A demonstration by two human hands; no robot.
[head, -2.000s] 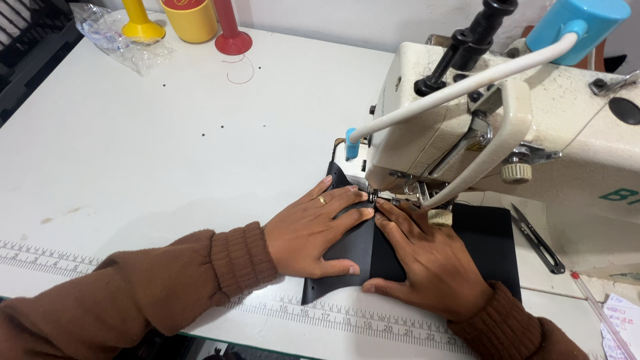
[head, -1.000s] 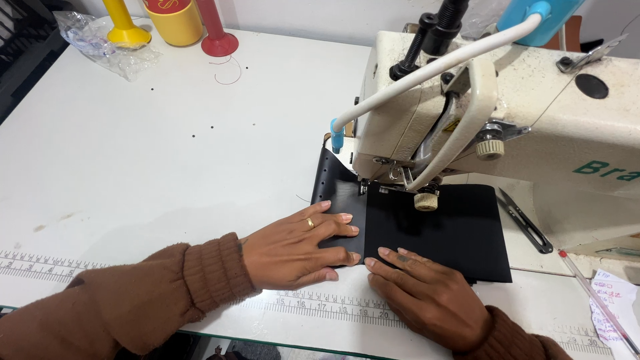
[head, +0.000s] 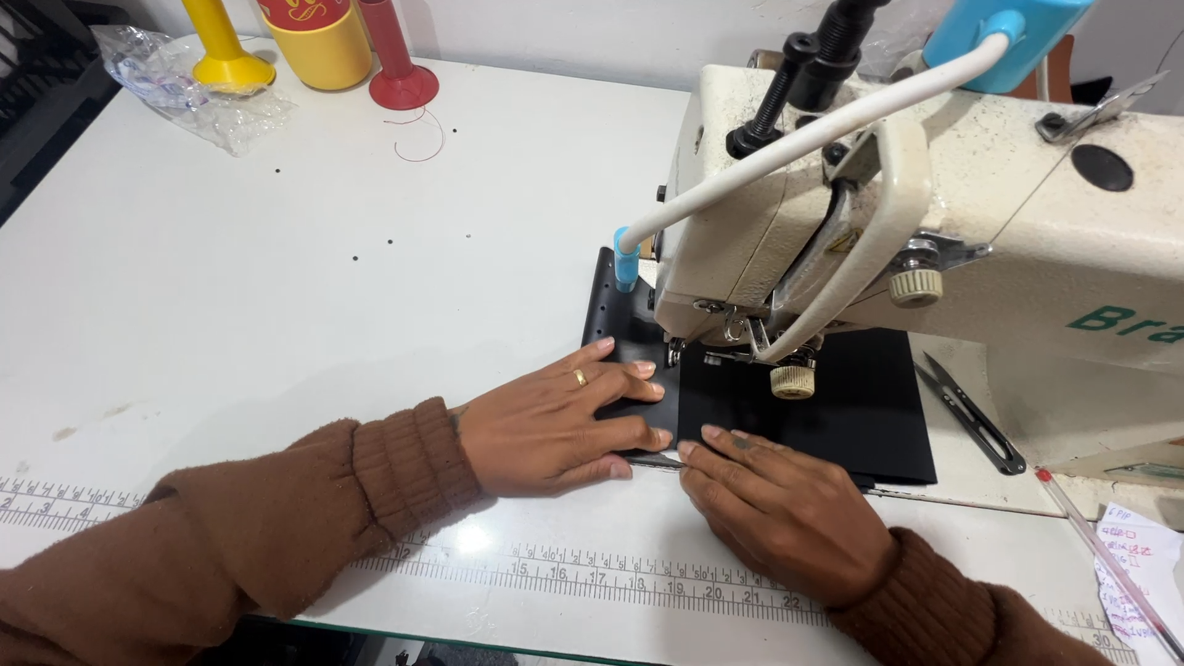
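A black sheet, perhaps leather or coated fabric (head: 869,407), lies under the needle area of a white sewing machine (head: 1036,222). Its left part is glossier and has a row of small holes along the outer edge. My left hand (head: 564,421) rests on that glossy part with spread fingers, a ring on one of them. My right hand (head: 786,509) lies at the near edge of the sheet, fingertips close to the seam between the glossy and matt parts. The machine's presser foot (head: 677,351) is at that seam, partly hidden by the machine head.
Thread snips (head: 971,416) and a pen (head: 1110,564) on a written paper lie at the right. Yellow (head: 233,69) and red (head: 403,83) spools, a yellow-red container (head: 324,51) and a plastic bag (head: 185,92) stand behind. A printed ruler (head: 592,573) runs along the front.
Both hands have moved nearer to the table's front edge, away from the presser foot. The right hand has left the needle area, and more of the black sheet shows.
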